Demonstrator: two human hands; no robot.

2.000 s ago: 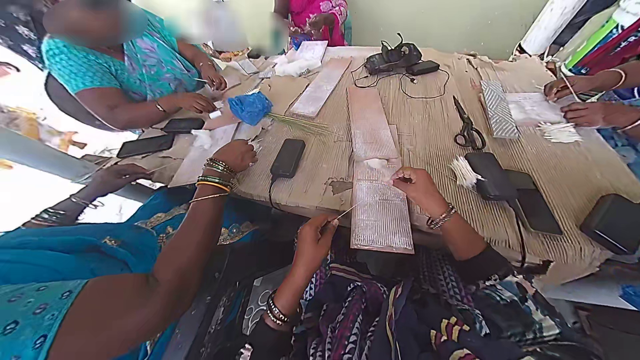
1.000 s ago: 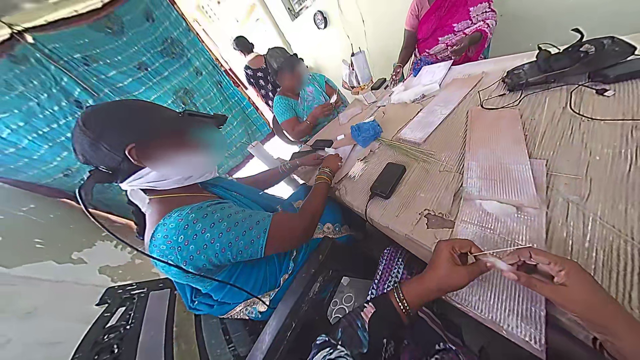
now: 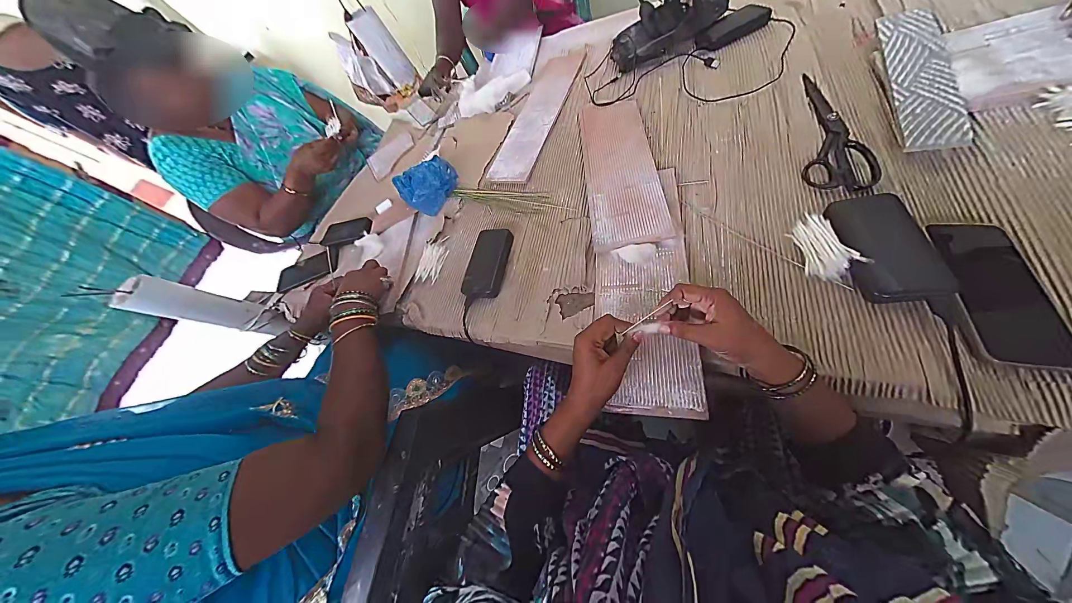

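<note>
My left hand (image 3: 601, 356) pinches the lower end of a thin stick (image 3: 643, 318) above a ribbed, plastic-wrapped board (image 3: 653, 381). With its fingertips, my right hand (image 3: 712, 322) holds the stick's other end and a small tuft of white cotton (image 3: 651, 328). The tuft lies against or just below the stick; exact contact is unclear. Another cotton tuft (image 3: 636, 253) rests on the board, just beyond my hands. A second wrapped board (image 3: 624, 176) overlaps its far part. To the right, a bundle of white-tipped sticks (image 3: 825, 247) lies against a black power bank (image 3: 889, 247).
Black scissors (image 3: 837, 146) and a dark phone (image 3: 1005, 293) lie on the right of the corrugated table cover (image 3: 754, 159). Left of the boards are a cabled black device (image 3: 488, 264), thin sticks and blue plastic (image 3: 425, 184). A co-worker's hands (image 3: 347, 293) work close on the left.
The view has swung left and back. Two seconds ago my hands were apart, the left with a stick; now they meet at the stick and cotton, as they did one second ago.
</note>
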